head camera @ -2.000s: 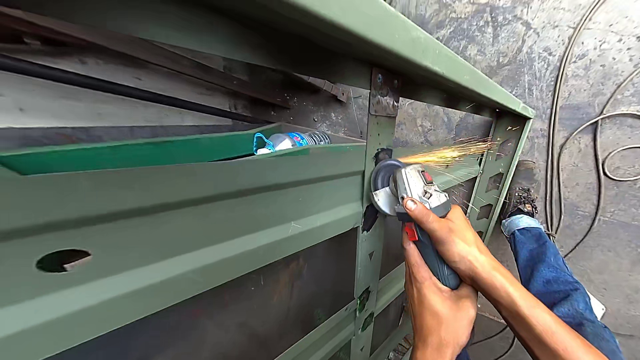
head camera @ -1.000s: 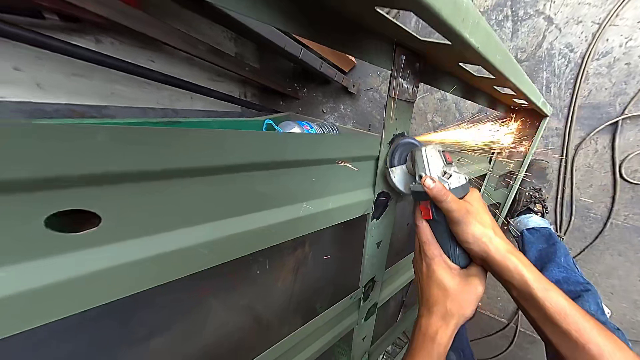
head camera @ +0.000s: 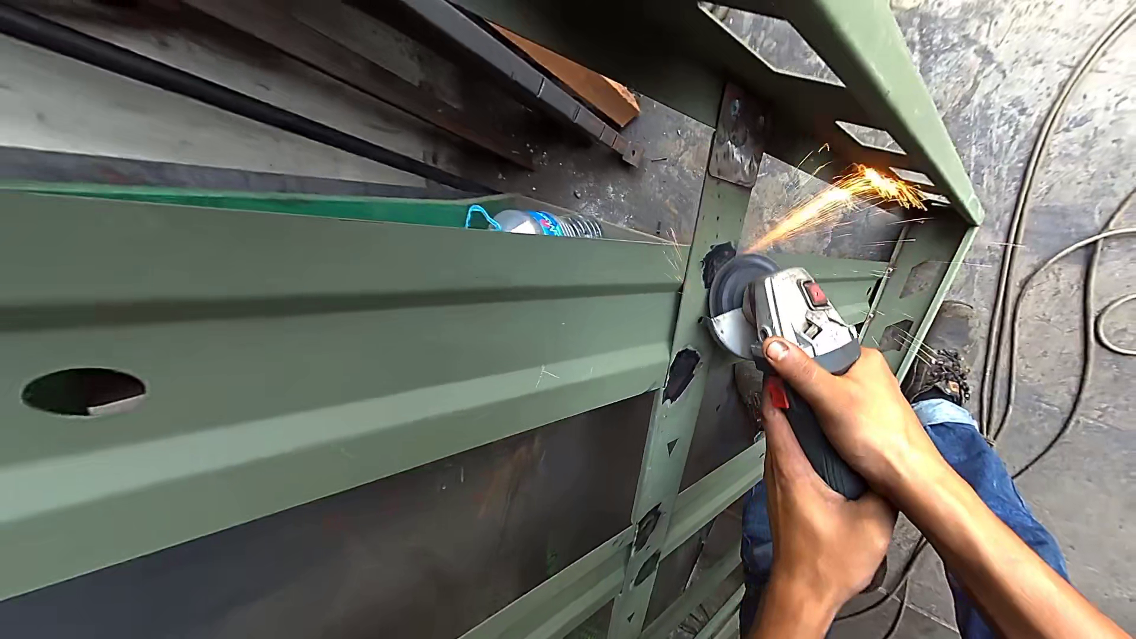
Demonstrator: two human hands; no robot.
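Observation:
An angle grinder [head camera: 803, 315] is held in both hands, its disc [head camera: 744, 282] against the edge of a green-painted upright metal strip [head camera: 692, 311]. My left hand [head camera: 821, 524] wraps the lower part of the dark body beside the red switch. My right hand [head camera: 852, 413] grips higher up, behind the metal gear head, its thumb along the near side. Orange sparks [head camera: 825, 209] fly from the disc toward the upper right. Dark patches mark the strip near the disc and lower down. The disc's exact contact point is partly hidden by the guard.
A wide green ribbed panel [head camera: 355, 311] spans the left, with a plastic bottle [head camera: 541, 224] behind its top edge. A green frame rail [head camera: 874, 80] slopes across the upper right. Cables [head camera: 1012, 266] lie on the concrete floor, right of a leg in jeans [head camera: 985, 479].
Both hands still hold the grinder at the upright strip. The spark stream now slants more steeply upward. The view has shifted, showing more of the slotted top rail.

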